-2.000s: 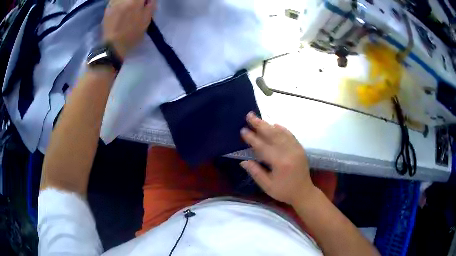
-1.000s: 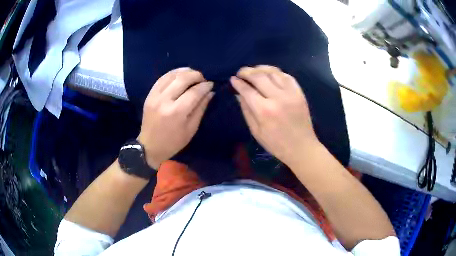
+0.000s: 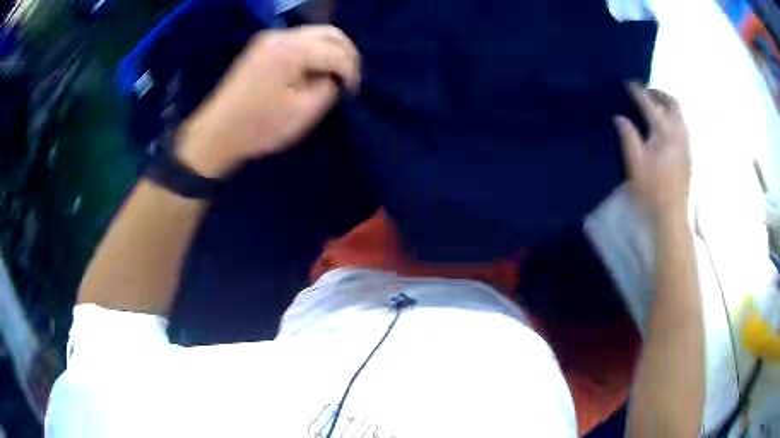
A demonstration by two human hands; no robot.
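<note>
The dark navy garment panel [image 3: 505, 128] hangs in front of me, from the top of the picture down over my lap. My left hand [image 3: 286, 90] has its fingers closed on the panel's left edge at the upper left. My right hand [image 3: 657, 141] is at the panel's right edge, thumb and fingers bent around it. The right hand is blurred, and whether its fingertips pinch the cloth is hard to tell.
The white table [image 3: 718, 162] runs down the right side. A yellow tuft [image 3: 759, 332] lies at the lower right edge, with a blurred dark object beside it. A blue basket edge [image 3: 158, 43] shows at the upper left.
My hands have moved apart from the panel's middle to its two side edges. The view has turned left, so the machine head is out of the picture. The panel hangs lower over my lap.
</note>
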